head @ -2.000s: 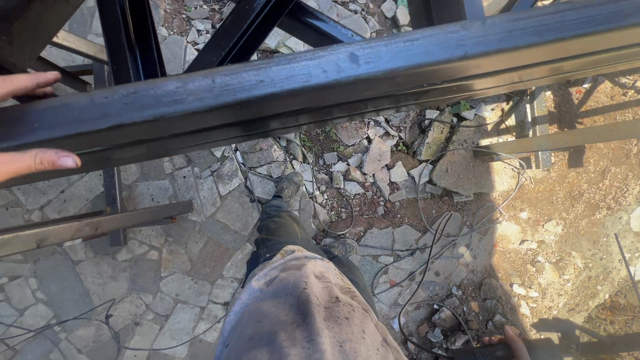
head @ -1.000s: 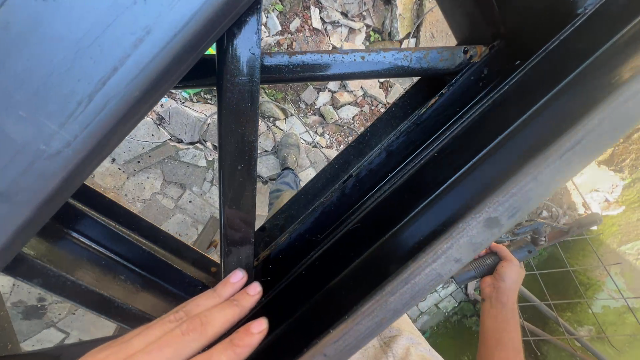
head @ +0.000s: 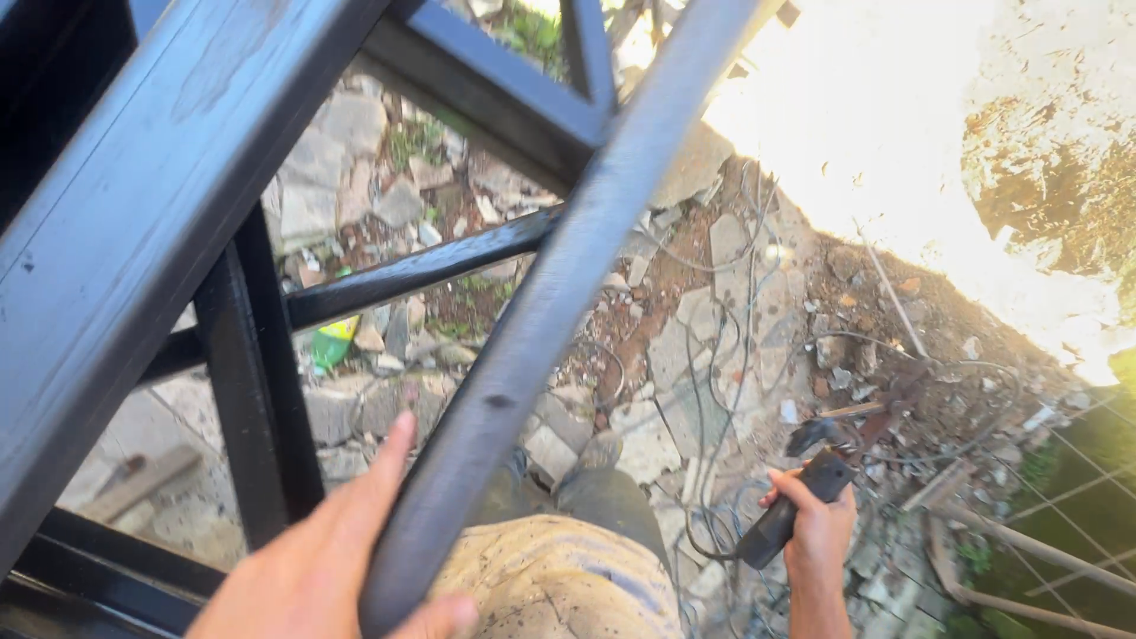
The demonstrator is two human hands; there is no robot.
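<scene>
My left hand (head: 311,550) is at the lower left, its fingers and thumb spread around the near end of a dark steel beam (head: 532,328) that runs up to the right; whether it grips the beam is hard to tell. At the lower right my right hand (head: 816,524) holds the black handle of what looks like a welding electrode holder (head: 794,510). A cable leaves the handle's lower end. Beyond the handle, the holder's head blurs into the rubble behind it. A thin steel brace (head: 426,271) meets the beam from the left.
A wide black steel beam (head: 177,213) crosses the left side, with a black upright (head: 257,382) under it. Far below lie broken paving (head: 328,160), loose cables (head: 750,328) and a green plastic bottle (head: 335,344). Wire mesh (head: 1083,497) is at the lower right. My boot (head: 602,451) shows beneath me.
The view has shifted strongly over the frame. My right hand, low at the edge two seconds ago, now shows fully with the dark handle. My left hand has gone from flat on the steel to beside the beam end.
</scene>
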